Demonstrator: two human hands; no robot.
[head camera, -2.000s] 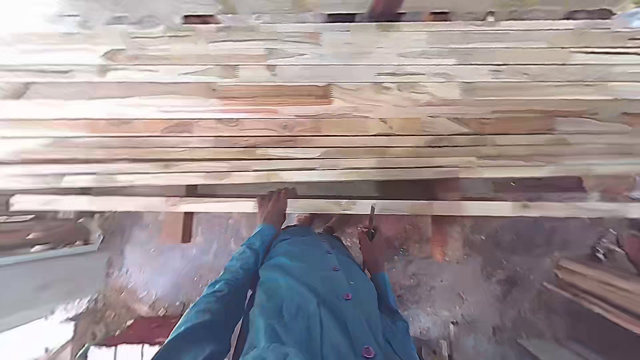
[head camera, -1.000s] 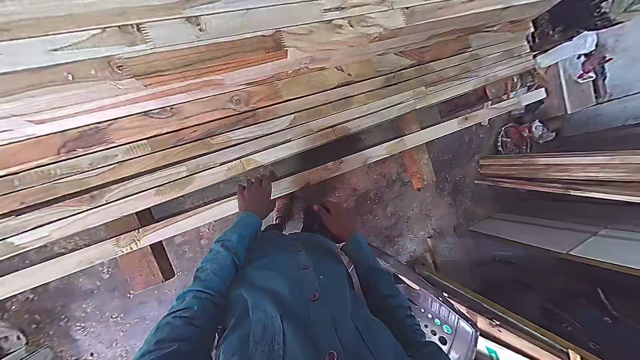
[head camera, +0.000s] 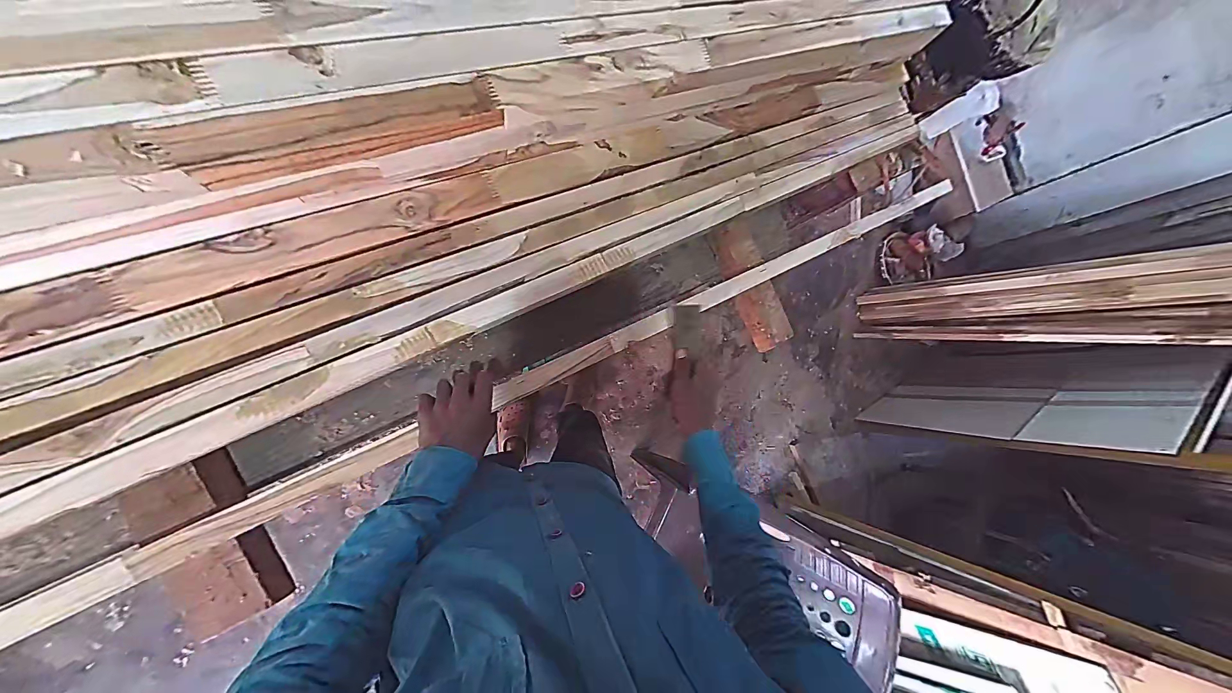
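A long, narrow finger-jointed wooden strip (head camera: 577, 358) lies diagonally in front of my body, apart from the wide stack of similar boards (head camera: 414, 207) beyond it. My left hand (head camera: 457, 409) is over the strip, fingers curled across its top. To the right, my right hand (head camera: 691, 390) is at the near edge of the strip, thumb pointing away from me. A flat greyish tool (head camera: 686, 327) reaches from its fingers onto the strip; blur hides its exact kind. A dark, pointed object (head camera: 664, 469) shows beside my right wrist, and I cannot tell what it belongs to.
Wooden support blocks (head camera: 754, 289) lie under the strip. More stacked boards (head camera: 1049, 294) stand at the right above grey panels (head camera: 1039, 419). Near my right elbow is a grey machine or case with round buttons (head camera: 833, 602). My feet are below the strip.
My right hand has reached out from near my body to the strip, with the flat tool now showing. My left hand stays on the strip. The view has turned right since the earliest frame.
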